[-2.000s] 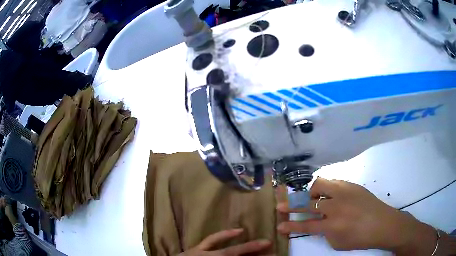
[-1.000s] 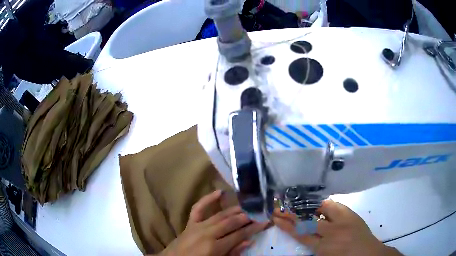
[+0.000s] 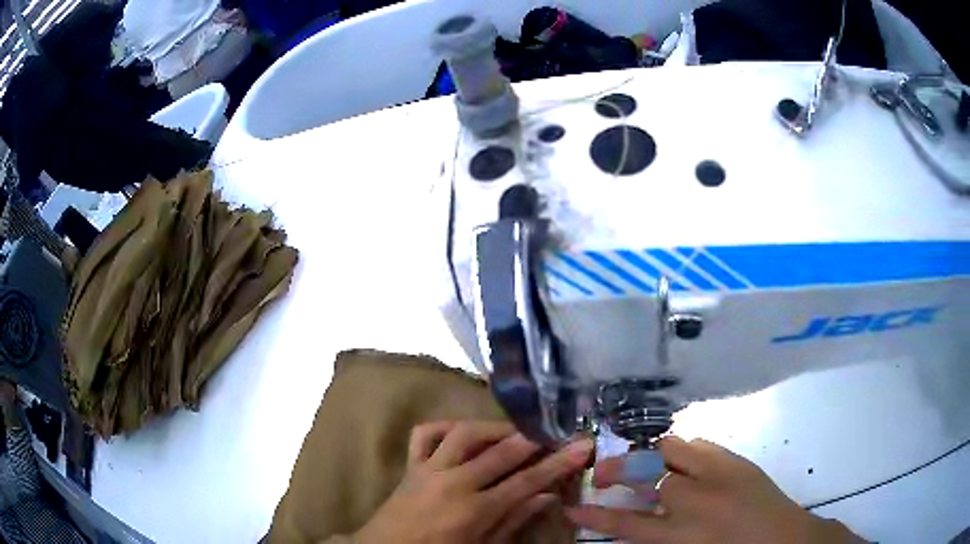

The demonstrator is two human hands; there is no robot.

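Note:
A brown cloth piece (image 3: 362, 425) lies flat left of and under the needle area of the white sewing machine head (image 3: 745, 223). My left hand (image 3: 468, 483) rests flat on the cloth, fingertips beside the presser foot area. My right hand (image 3: 691, 494), with a ring, is just right of the needle, fingers bent near the cloth's right edge, partly behind the pale block (image 3: 642, 465). Whether its fingers pinch the cloth cannot be told. The chrome guard (image 3: 511, 319) and tension discs (image 3: 641, 414) hide part of the stitching spot.
A fanned bundle of brown cut pieces (image 3: 176, 303) lies at the left of the white table (image 3: 351, 255). A grey fan-like unit (image 3: 23, 319) stands at the far left edge. A white trough (image 3: 330, 80) is behind the machine. Dark cloth lies at the upper left.
The cloth has turned and shifted, its top corner now lower and further right. My left hand has stayed on it near the needle. My right hand's fingers have moved slightly lower and left.

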